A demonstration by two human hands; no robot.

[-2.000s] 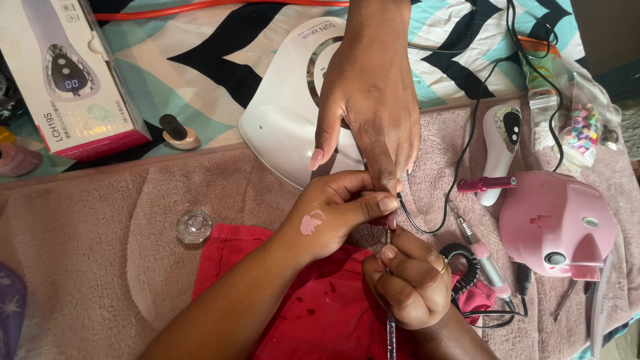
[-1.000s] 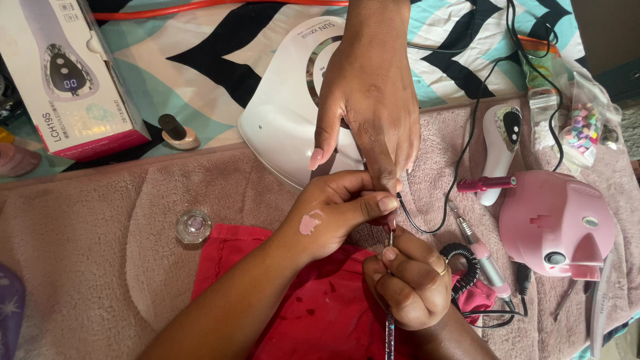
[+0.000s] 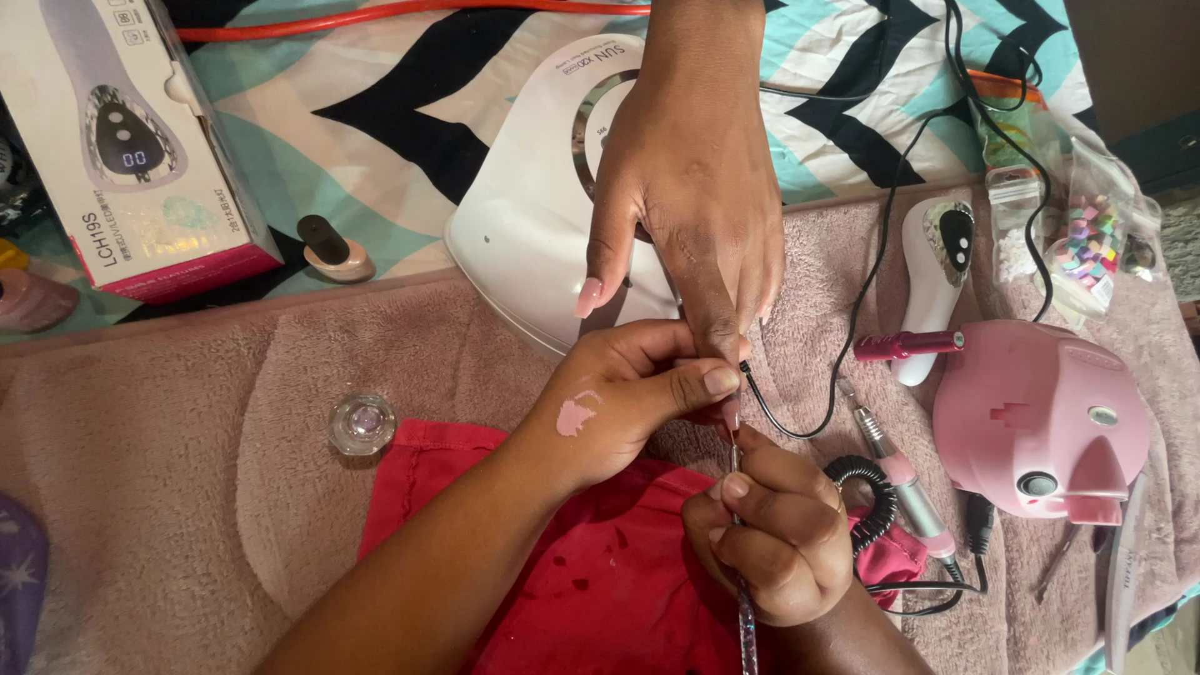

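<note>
My left hand (image 3: 609,403), with a pink smear of polish on its back, pinches a finger of another person's hand (image 3: 703,187) that reaches in from the top. That finger carries a long pinkish nail (image 3: 731,412). My right hand (image 3: 778,525) grips a thin nail brush with a glittery clear handle (image 3: 747,623), its tip at the free end of the nail. Beneath my hands lies a red cloth (image 3: 581,581). A white nail lamp (image 3: 534,187) sits under and beside the other person's hand.
A pink nail drill unit (image 3: 1041,422), its handpiece (image 3: 900,478), a white handheld lamp (image 3: 937,272) and a magenta tube (image 3: 907,345) lie at the right, among cords. A small glass dish (image 3: 362,425), a polish bottle (image 3: 336,251) and a box (image 3: 141,159) are at the left on the towel and patterned cloth.
</note>
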